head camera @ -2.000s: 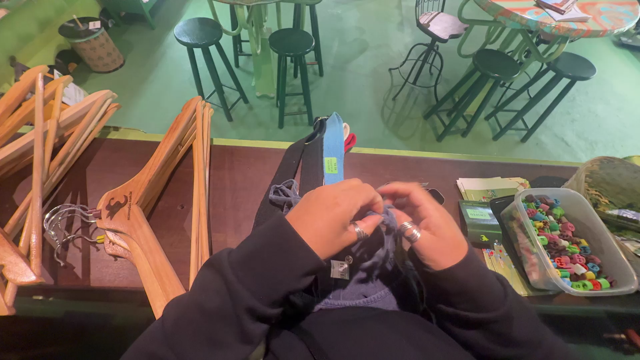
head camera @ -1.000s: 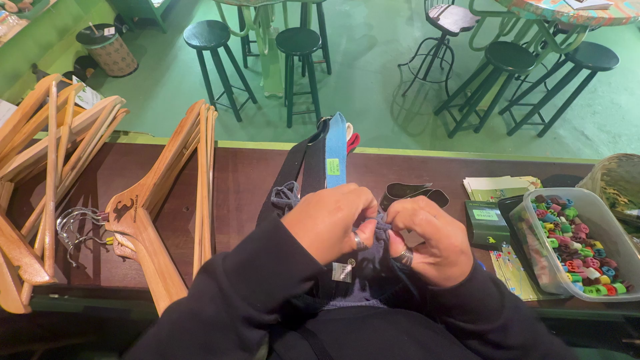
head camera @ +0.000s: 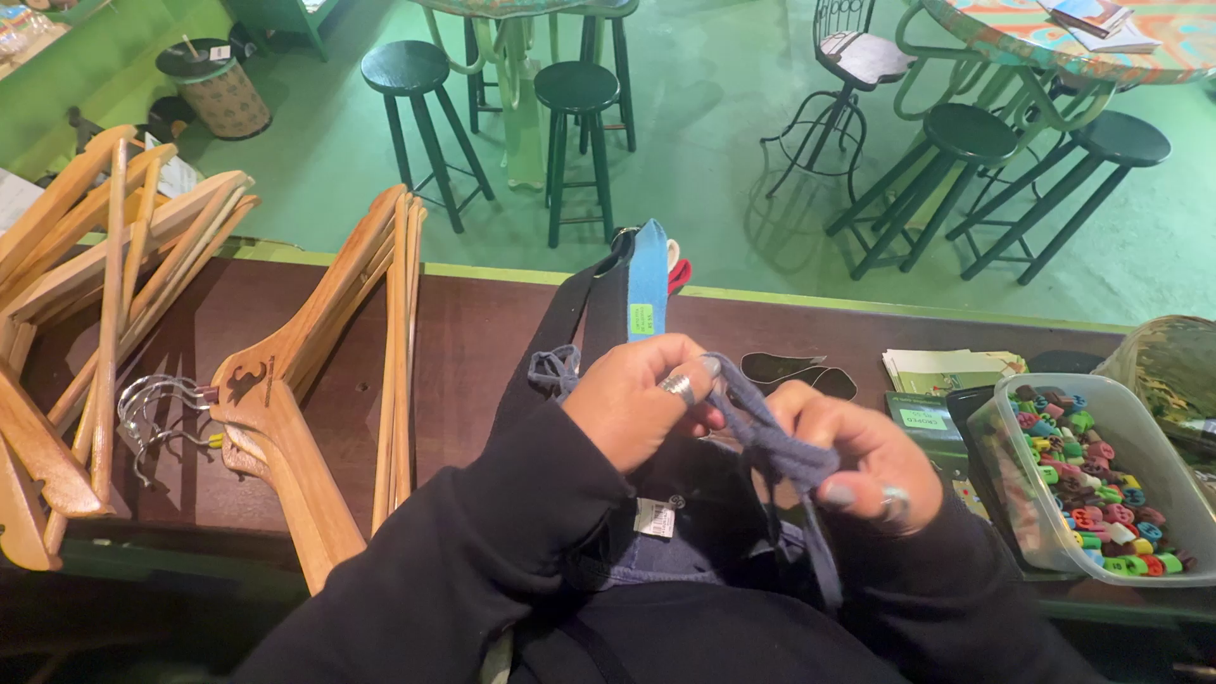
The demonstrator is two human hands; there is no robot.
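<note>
A blue-grey fabric tie (head camera: 774, 437) is held between my hands, looped and bunched near the right one. My left hand (head camera: 646, 394) pinches one part between thumb and finger; my right hand (head camera: 860, 456) grips the bunched part, with an end hanging below. Under them, partly hidden by my sleeves, is blue-grey cloth (head camera: 655, 560) with a white tag (head camera: 655, 518). A second tied bundle of similar cord (head camera: 556, 370) lies left of my left hand, by black straps (head camera: 560, 318) and a light-blue strap (head camera: 648, 280) with a green sticker.
Wooden hangers (head camera: 304, 380) lie on the dark wooden counter (head camera: 475, 342) at left, more (head camera: 114, 275) beyond. At right, a clear plastic tub (head camera: 1121, 380) holds colourful small plastic pieces, beside papers (head camera: 950, 370) and a woven basket (head camera: 1168, 361). Stools (head camera: 578, 87) stand past the counter.
My hands have moved apart, and the tie now shows stretched and looped between them. In the earlier frames they were close together over it.
</note>
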